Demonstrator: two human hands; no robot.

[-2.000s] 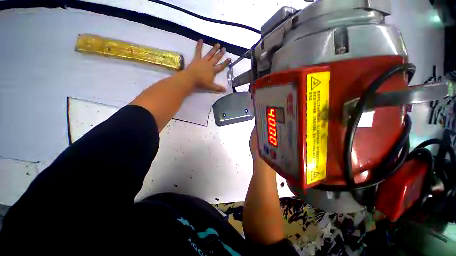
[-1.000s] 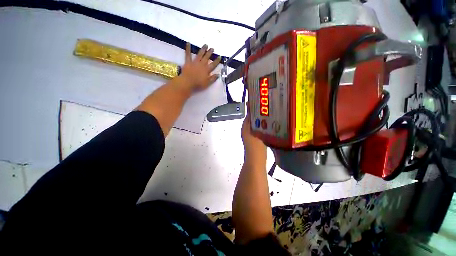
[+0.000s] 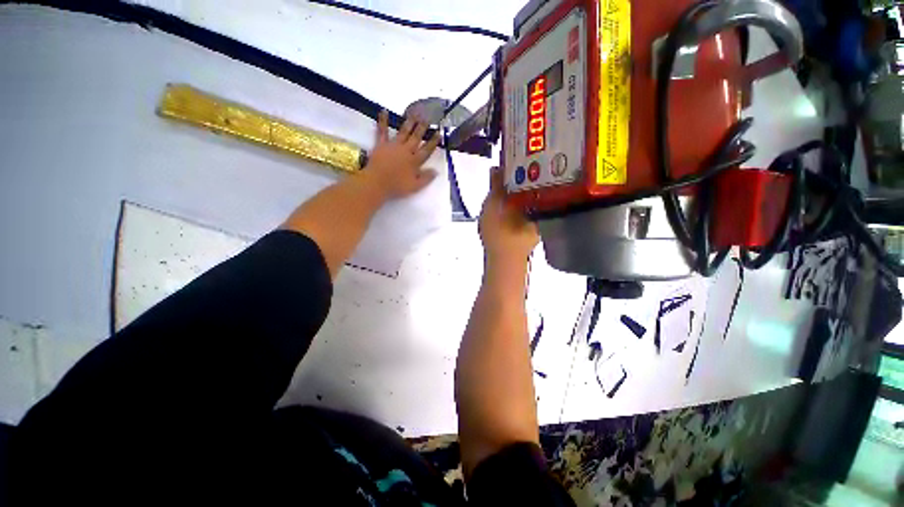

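Observation:
The paper marker [image 3: 248, 188] lies over dark fabric, with a black edge along its far side. My left hand [image 3: 401, 160] is flat on it, fingers apart, fingertips at that edge beside the machine's front rods. My right hand [image 3: 508, 223] is at the near side of the red and silver cutting machine [image 3: 659, 109]; the fingers are hidden behind its body and the grip is only partly visible. The display reads 4000. A rounded grey piece of the base plate [image 3: 428, 109] shows beyond my left fingertips.
A yellow-gold bar weight [image 3: 260, 127] lies left of my left hand. Black offcuts [image 3: 632, 325] and thin-edged shapes lie right of my right forearm. A cable [image 3: 411, 23] crosses the table at the back. Scraps cover the floor [image 3: 634, 456] beyond the near table edge.
The machine has moved up in the view and turned. Its grey base plate has gone from the near side of my left hand to beyond its fingertips. My left hand stays on the paper.

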